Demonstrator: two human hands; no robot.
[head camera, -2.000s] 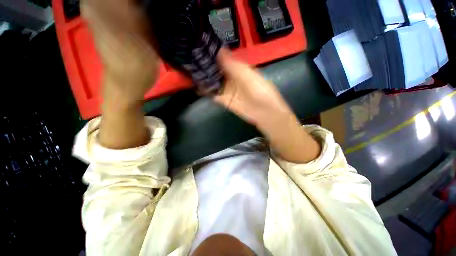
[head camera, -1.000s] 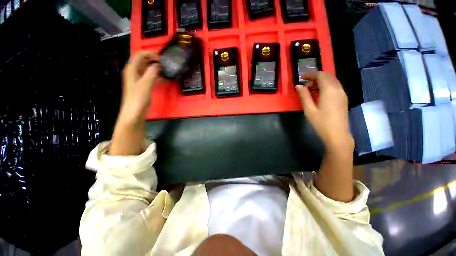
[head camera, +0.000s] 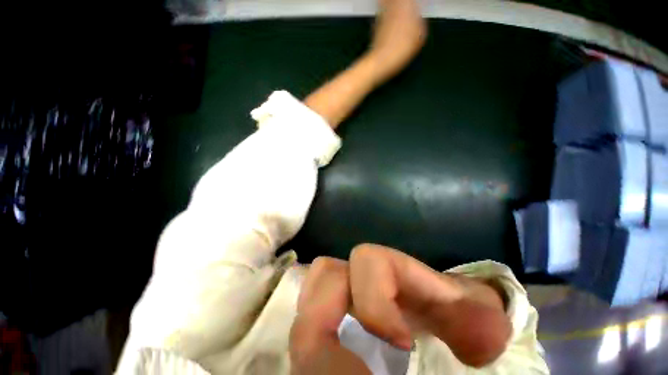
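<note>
My left hand is stretched forward over the pale metal edge at the top; its fingers are cut off by the picture's edge, so what it holds is hidden. My right hand is close to my chest at the bottom centre, blurred, with bent fingers; no object shows in it, but the inside of the hand is hidden. The dark green bench top lies in front of me. No phone or red tray is in view.
Stacks of thin pieces with pale-blue faces and dark sides stand at the right, with a smaller stack beside them. Glossy black trays are at the left. Shiny floor with a yellow line shows at the lower right.
The red tray with its phones has gone from view. My left hand has moved from the tray far forward. My right hand has drawn back to my chest.
</note>
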